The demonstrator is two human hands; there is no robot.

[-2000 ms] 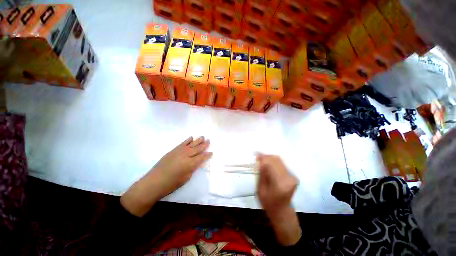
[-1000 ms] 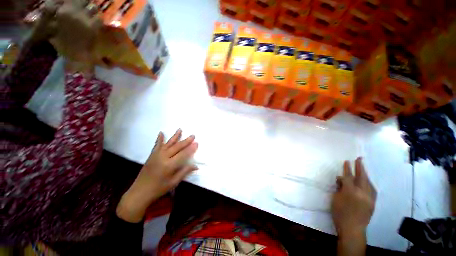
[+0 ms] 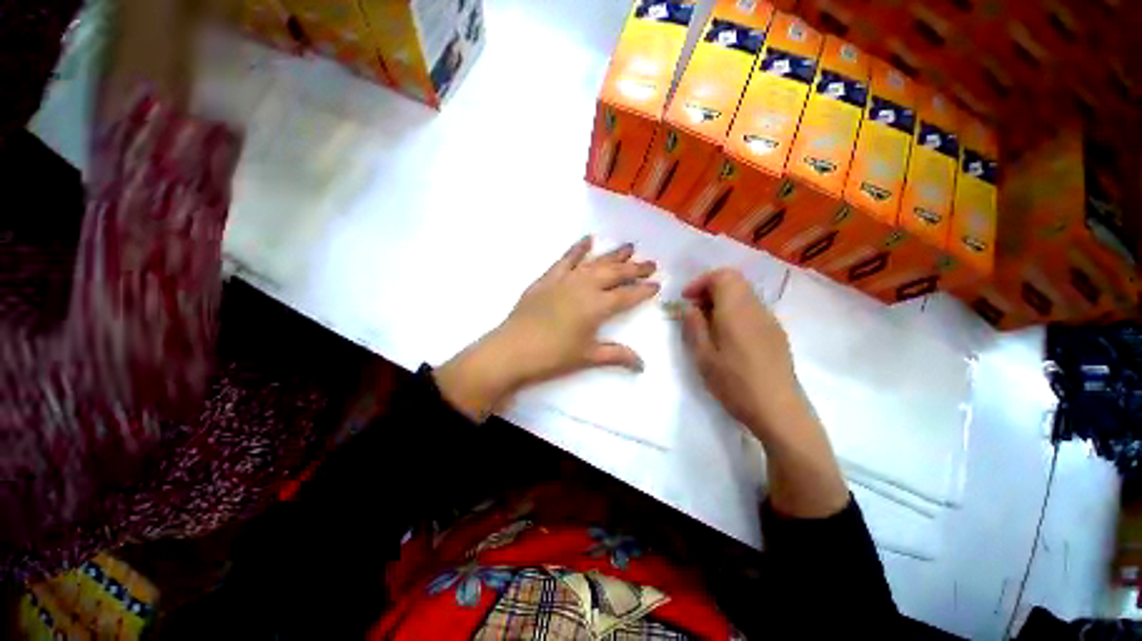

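My left hand (image 3: pixel 564 316) lies palm down on the white sheet in front of me, fingers spread, holding nothing. My right hand (image 3: pixel 741 344) is just right of it, thumb and index fingertips pinched together low over the sheet. A tiny pale thing shows at those fingertips, perhaps a sticker; it is too small to name surely. A translucent white sheet (image 3: pixel 877 413) lies flat on the table to the right of my right hand. A row of orange and yellow cartons (image 3: pixel 802 150) stands side by side just beyond my hands, touching neither hand.
Stacked orange boxes (image 3: pixel 1002 56) stand behind and right of the row. More cartons (image 3: pixel 401 44) stand at upper left. A co-worker's patterned sleeve (image 3: pixel 157 263) reaches over the table at left. Dark loose parts (image 3: pixel 1102 382) lie at far right. The table's front edge (image 3: pixel 501 420) runs diagonally below my hands.
The view has shifted, with the row now nearer the top right. My right hand has come in from the right beside my left hand, and its fingertips have closed. The co-worker's arm has moved.
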